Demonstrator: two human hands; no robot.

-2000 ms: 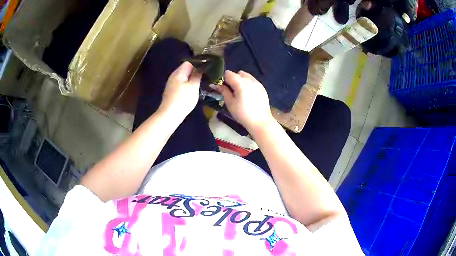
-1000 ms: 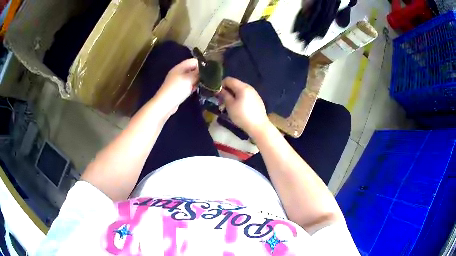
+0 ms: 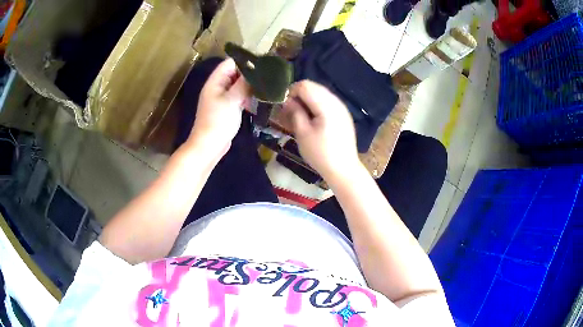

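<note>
A dark olive-green pouch (image 3: pixel 270 75) is held up between my hands over my lap, its narrow end pointing up and left, with a small pale spot near that end. My left hand (image 3: pixel 220 105) grips its lower left side. My right hand (image 3: pixel 319 121) is at its right lower edge, fingers curled and slightly blurred; whether they pinch the edge cannot be told. Black flat cloth pieces (image 3: pixel 348 80) lie heaped on the low brown carton (image 3: pixel 391 131) beyond my right hand.
A tall torn brown carton (image 3: pixel 137 70) with dark contents stands at the left. A blue crate (image 3: pixel 543 89) and a large blue box (image 3: pixel 511 236) are at the right. A red object (image 3: pixel 521 22) and another person's dark shoes (image 3: pixel 437 23) are at the top.
The pouch has been raised and tilted, showing more of its olive face. My right hand has moved slightly right and up. The black pile has shifted. The person at the top has moved.
</note>
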